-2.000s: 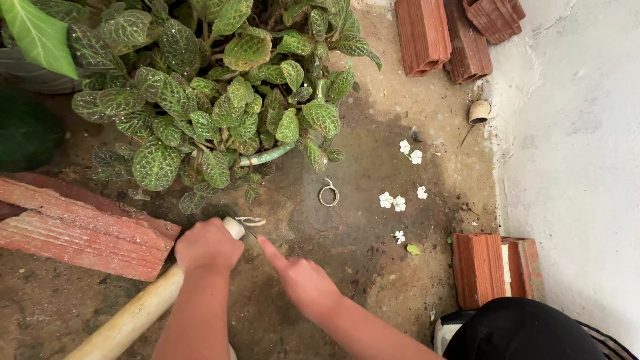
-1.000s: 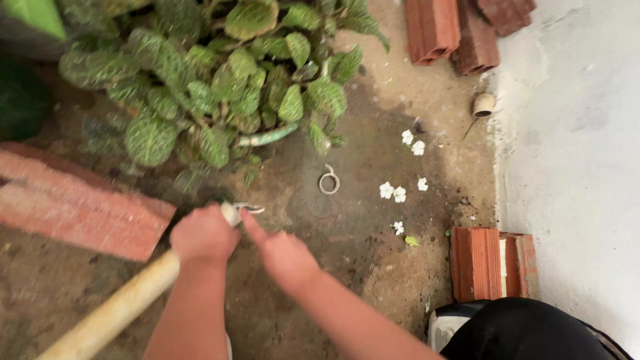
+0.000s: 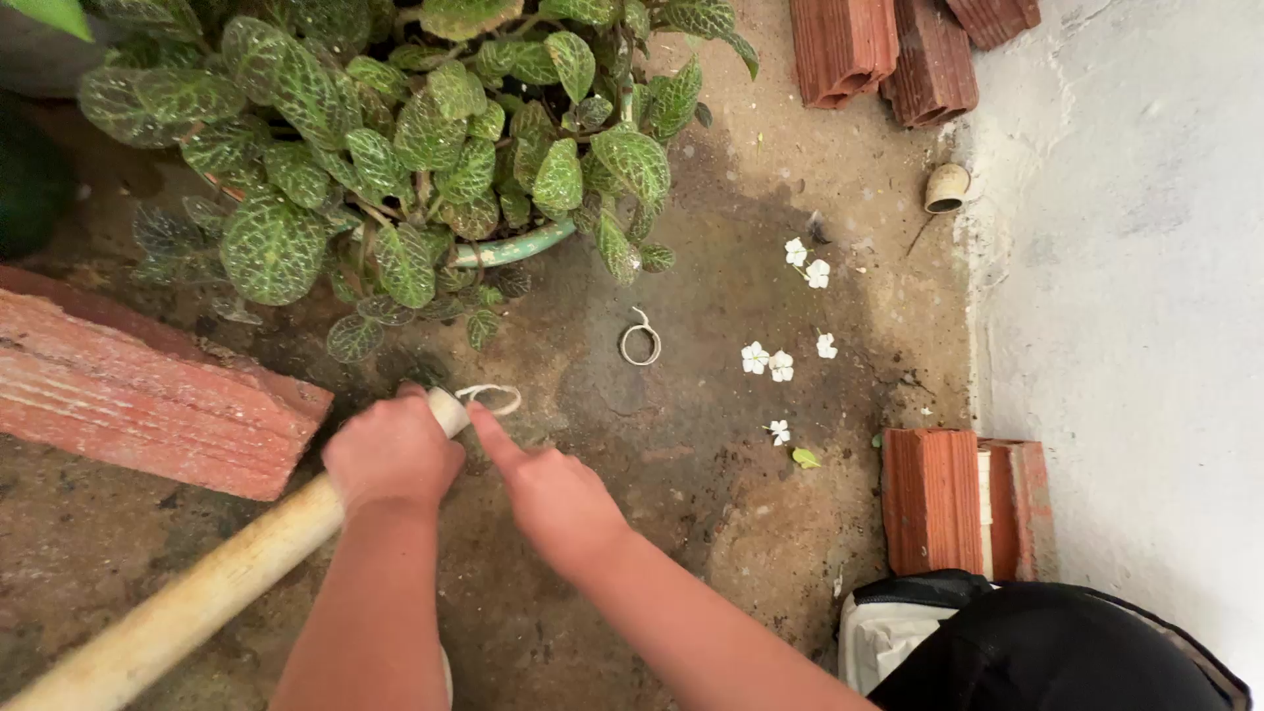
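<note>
My left hand (image 3: pixel 395 449) is wrapped around a long pale pole (image 3: pixel 212 583), close to its upper end. A loop of whitish cord (image 3: pixel 504 399) sticks out from that end over the floor. My right hand (image 3: pixel 553 489) points its index finger at the pole's end, with the fingertip at the base of the loop; its other fingers are curled, and whether they hold anything is hidden. A small ring of pale cord (image 3: pixel 640 344) with a short tail lies on the floor, to the right of the loop.
A leafy plant in a green-rimmed pot (image 3: pixel 513 247) stands above my hands. A red brick (image 3: pixel 148 385) lies left of them. Several white flowers (image 3: pixel 780 365) are scattered on the floor. More hollow bricks (image 3: pixel 933 504) sit along the white wall (image 3: pixel 1136 296), near a pipe elbow (image 3: pixel 946 188).
</note>
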